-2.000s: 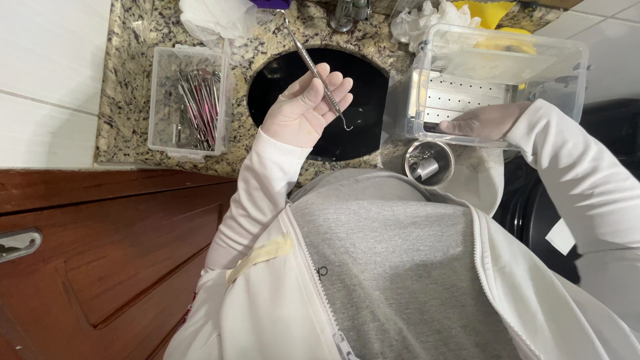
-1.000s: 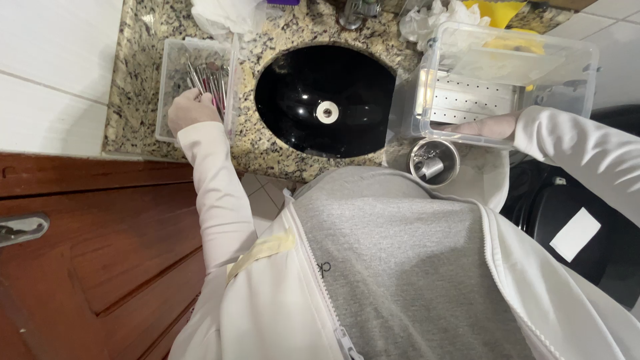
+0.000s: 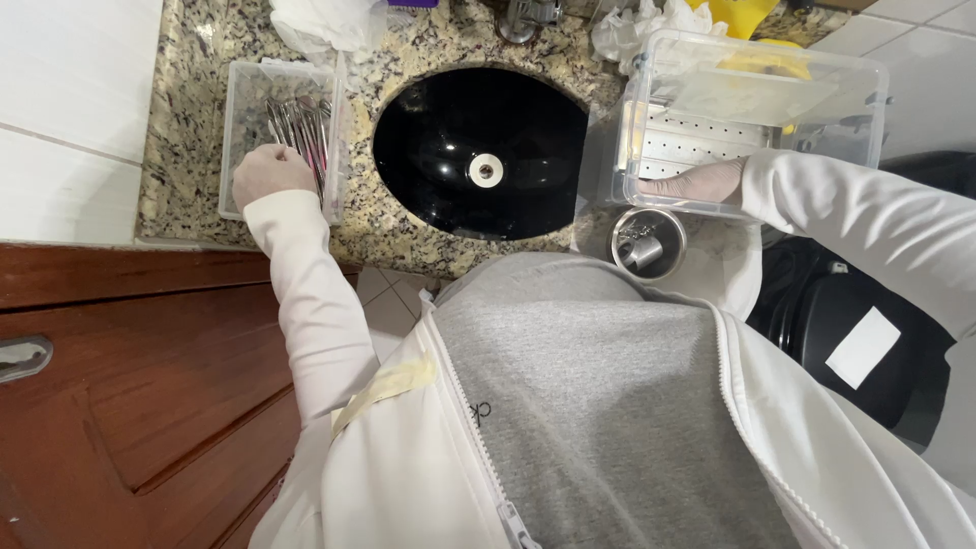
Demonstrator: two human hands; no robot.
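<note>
My left hand is inside a clear plastic container at the left, its fingers curled at several metal dental instruments, some with pink handles. Whether it grips one is hidden. My right hand reaches into a larger clear plastic box at the right, seen through the box's near wall, beside a perforated metal tray. The fingertips of that hand are hard to make out. Just below the box is a round metal cup with small metal pieces in it.
A black oval sink is set in the granite countertop between the containers, with a faucet behind it. Crumpled white plastic lies at the back left. A wooden door stands at lower left, and a black toilet lid at the right.
Two seconds ago my left hand held a hooked metal dental instrument over the sink; it then moved left into the instrument container. My right hand stays at the large box.
</note>
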